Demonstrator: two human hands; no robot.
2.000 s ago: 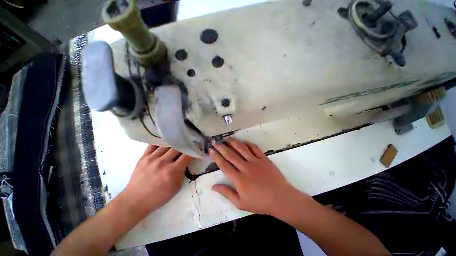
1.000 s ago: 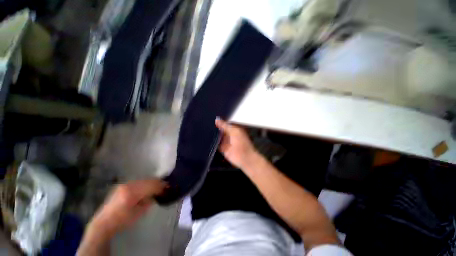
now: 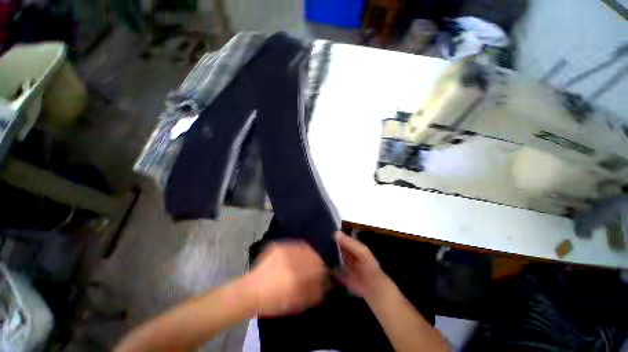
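A long dark strip (image 3: pixel 286 137) with a pale edge runs from the stack at the table's left end down to my hands. My left hand (image 3: pixel 292 275) is closed on its lower end and is blurred. My right hand (image 3: pixel 354 265) holds the same end at its right edge, with the fingertips on the pale edge. Another dark strip (image 3: pixel 206 151) lies to its left, angled down over the table's left edge. Plaid grey fabric (image 3: pixel 155 148) lies under the strips.
The cream sewing machine (image 3: pixel 544 137) stands on the white table (image 3: pixel 351 137) at the right. A small tan block (image 3: pixel 564 248) lies near the front edge. A pale bin (image 3: pixel 34 75) stands at far left. Black cloth (image 3: pixel 551 309) hangs at lower right.
Both hands have left the machine. The view has swung left. The held strip was out over the floor and table edge; its far end now lies over the stack, and the hands are closer together.
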